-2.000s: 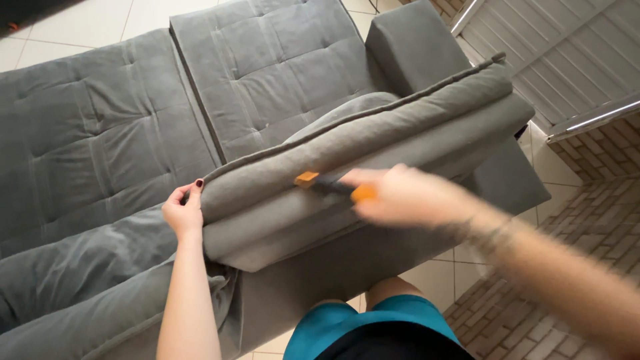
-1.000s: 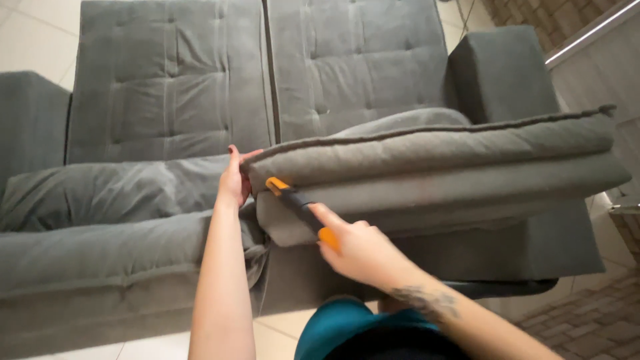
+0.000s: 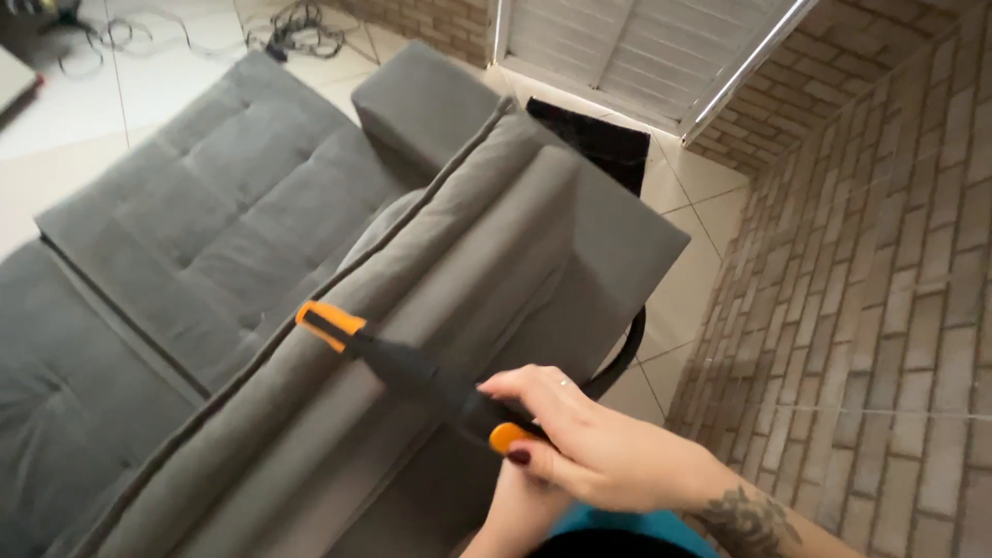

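A black cleaning nozzle (image 3: 411, 372) with an orange head and an orange part near the handle lies across the grey back cushion (image 3: 465, 225), its head close to the dark piped edge. My right hand (image 3: 597, 442) is closed around the handle, thumb beside the orange part. Just beneath it is my left hand (image 3: 527, 492), mostly covered by the right; its fingers are hidden, so its hold is unclear. A black hose (image 3: 628, 353) curves beside the sofa behind my right hand.
Grey tufted seat sections (image 3: 248, 186) and an armrest (image 3: 426, 101) lie beyond the cushion. A dark mat (image 3: 597, 139) is near the white slatted door (image 3: 604, 46). Brick-patterned wall (image 3: 860, 294) stands at right. Tangled cable (image 3: 302, 35) rests on the tiled floor.
My left hand has let go of the cushion's end and come to the right, under my right hand. The view has swung right, bringing in more of the door and wall.
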